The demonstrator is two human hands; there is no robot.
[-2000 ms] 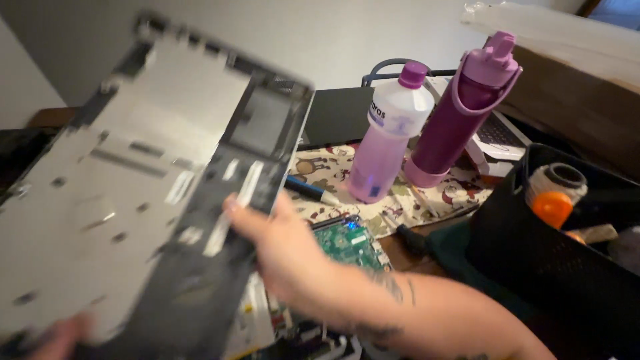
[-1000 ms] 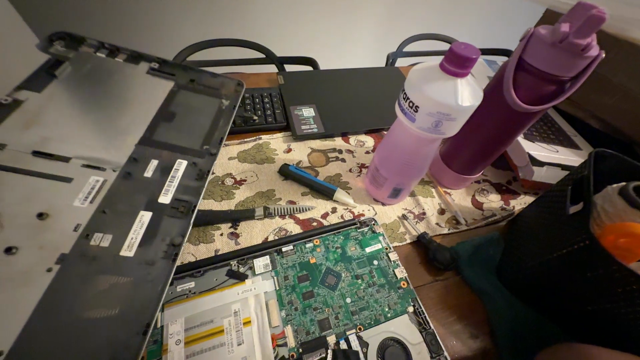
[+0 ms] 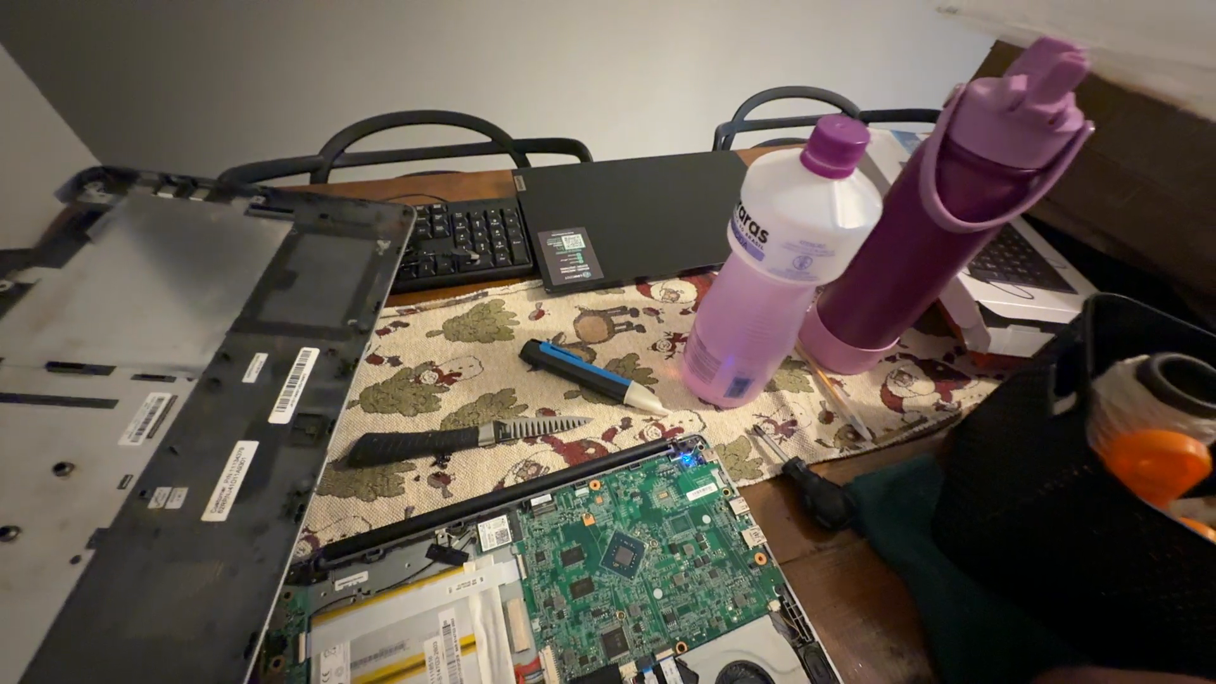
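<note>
Neither of my hands can be made out in the present view. A laptop's bottom cover (image 3: 180, 380), inner side showing, stands tilted at the left; what holds it is out of sight. To its right lies the opened laptop base, with a green motherboard (image 3: 622, 560), a battery (image 3: 408, 636) and part of a fan (image 3: 746, 671). A small blue light glows at the board's top corner. Beyond the base, a knife with a black handle (image 3: 418, 444) and a black and blue pen-like tool (image 3: 589, 375) rest on the patterned cloth (image 3: 475, 380). A screwdriver (image 3: 815, 489) lies right of the board.
A pink liquid bottle (image 3: 760, 285) and a purple water bottle (image 3: 936, 218) stand upright behind. Farther back are a keyboard (image 3: 470, 237) and a closed black laptop (image 3: 655, 214). A black basket (image 3: 1064, 475) with a roll and an orange item stands at the right, beside dark green fabric (image 3: 912, 551).
The hand and forearm seen against the cover two seconds ago have gone from view. The cover has moved to the left, so the motherboard, knife and pen-like tool show fully.
</note>
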